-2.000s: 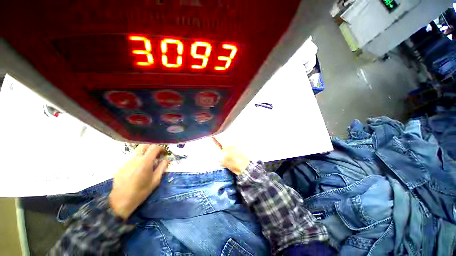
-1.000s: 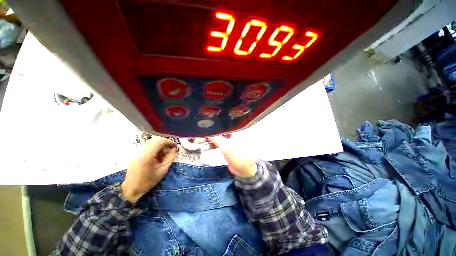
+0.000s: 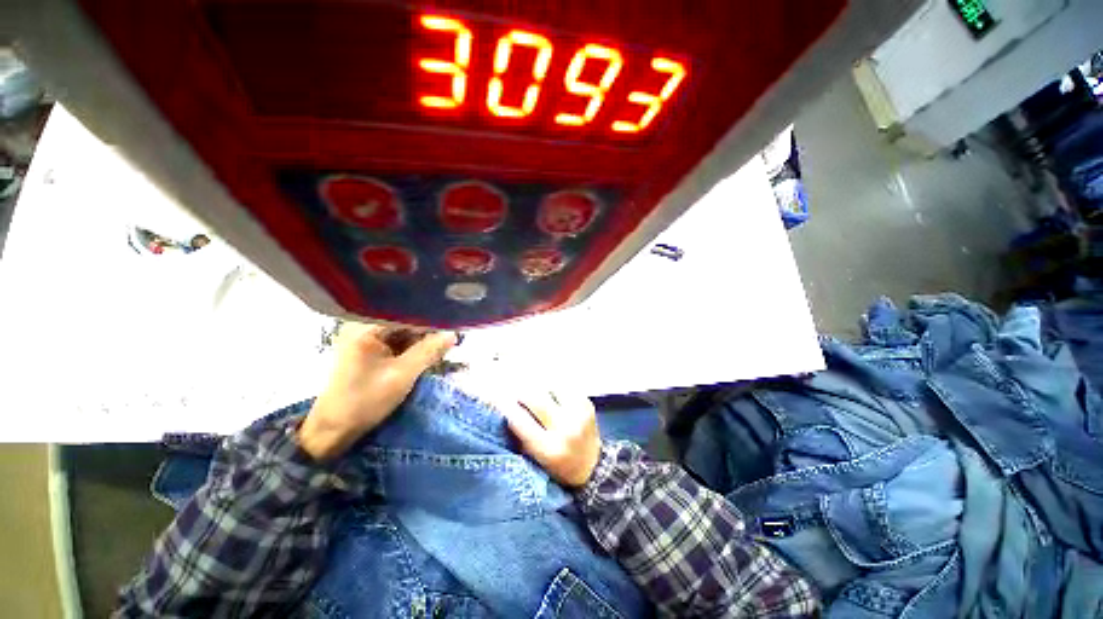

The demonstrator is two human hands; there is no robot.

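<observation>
The servo button attaching machine [image 3: 466, 169] fills the top centre, its red panel showing 3093 and hiding the working point. The blue denim jeans [image 3: 454, 520] lie on my lap, with the top edge raised against the table edge. My left hand [image 3: 373, 377] is under the machine head, thumb and fingers close together; its fingertips are partly hidden, and what they hold cannot be told. My right hand [image 3: 556, 438] grips the waistband edge of the jeans [image 3: 474, 417] on the right side. Small dark bits lie by my left fingertips.
The white table [image 3: 714, 302] bears a short dark strip [image 3: 667, 252] at the right and a round dish [image 3: 163, 241] at the left. A large pile of blue denim [image 3: 895, 484] lies at the right. A pale cabinet [image 3: 956, 73] stands beyond the floor.
My right hand has come down from under the machine head onto the jeans. The jeans' top edge has risen and slants towards my left hand. My left hand stays under the head.
</observation>
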